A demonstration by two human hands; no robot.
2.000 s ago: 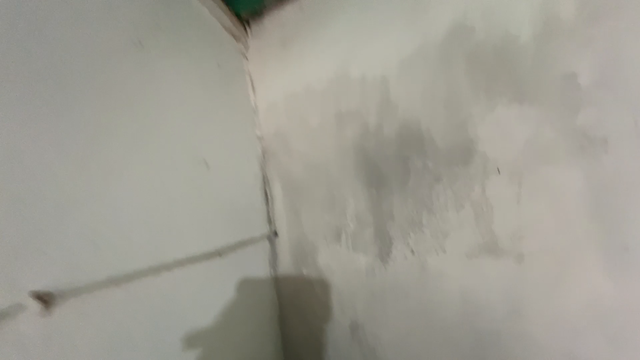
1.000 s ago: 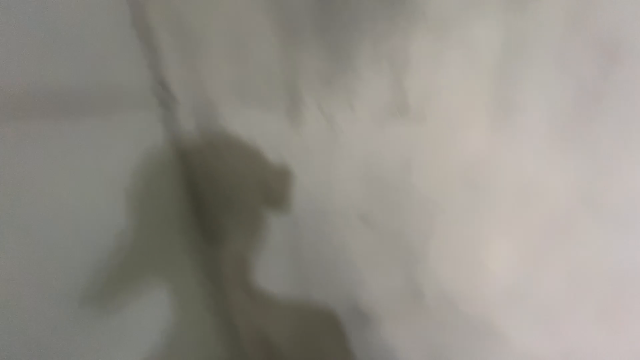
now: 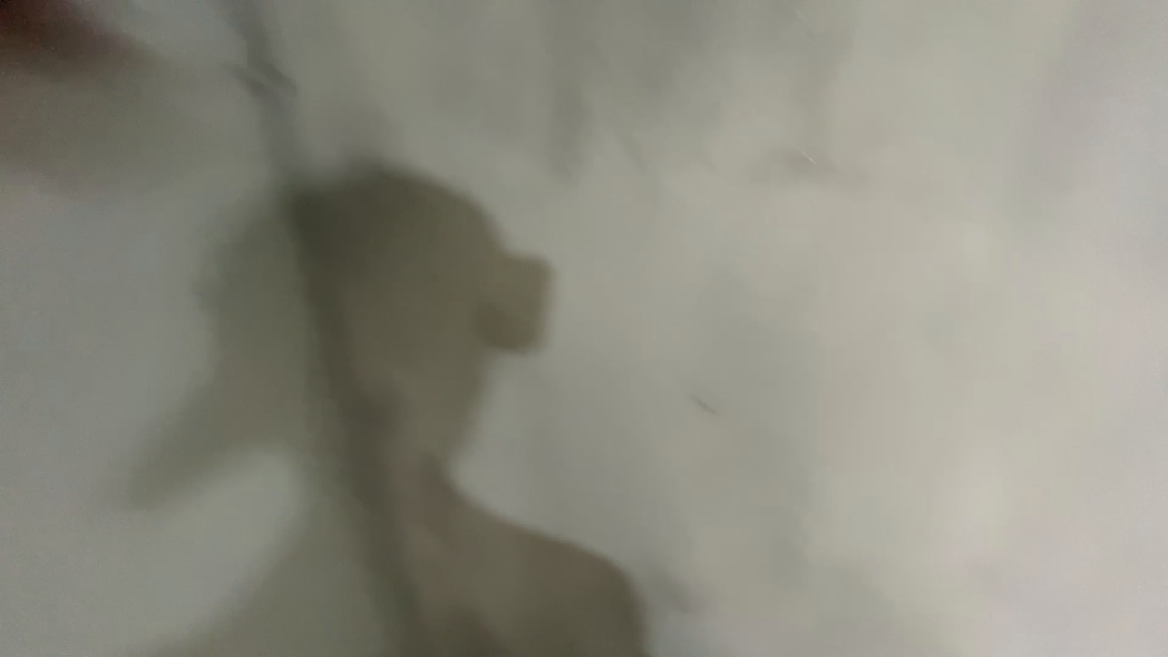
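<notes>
A pale wall surface (image 3: 867,365) with faint grey smudges fills most of the head view, and the picture is blurred. A lighter bluish-grey wall (image 3: 82,365) meets it along a dark corner line at the left. Across that corner falls the shadow of a head and shoulder (image 3: 411,301), with a small block shape at the side of the head. At the top left edge is a blurred reddish-brown patch (image 3: 46,32); whether it is part of a hand cannot be told. Neither of my hands can be made out.
The corner line (image 3: 265,82) between the two walls runs from the top left downward and has a rough, cracked look near the top. A small dark mark (image 3: 703,403) shows on the right wall.
The view has shifted down along the corner. The head and shoulder shadow now shows more fully than two seconds ago. A blurred reddish-brown patch has appeared at the top left.
</notes>
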